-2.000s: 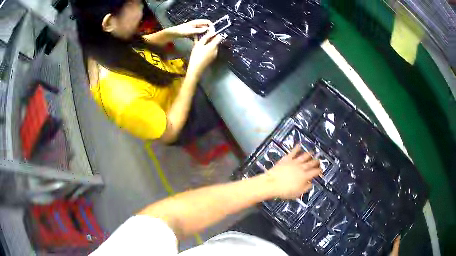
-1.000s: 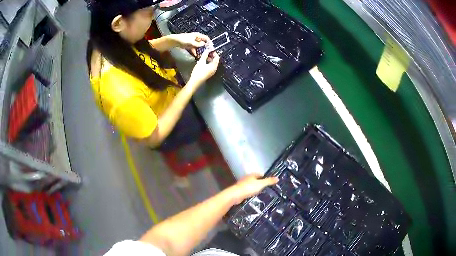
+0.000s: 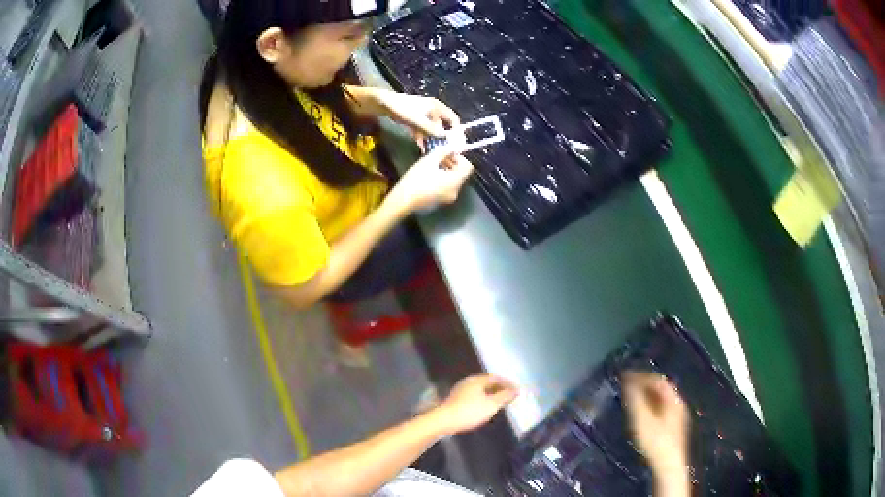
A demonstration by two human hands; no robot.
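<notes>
A black blister tray [image 3: 718, 417] with shiny pockets lies at the lower right on the bench, cut off by the bottom edge. My left hand [image 3: 475, 401] is at the tray's upper left, over the bench edge, fingers bent together; whether it holds something small cannot be told. My right hand [image 3: 657, 408] is blurred above the tray; its fingers are bent and whether it holds anything cannot be told.
A person in a yellow top [image 3: 281, 194] sits ahead on the left, holding a white housing frame [image 3: 482, 134] beside another black blister tray [image 3: 543, 107]. A green conveyor [image 3: 757, 243] runs along the right. Metal shelves [image 3: 116, 315] with red items stand at the left.
My left hand has left the tray and drawn its fingers in. My right hand has come into view over the tray. The view has shifted, so the near tray sits lower.
</notes>
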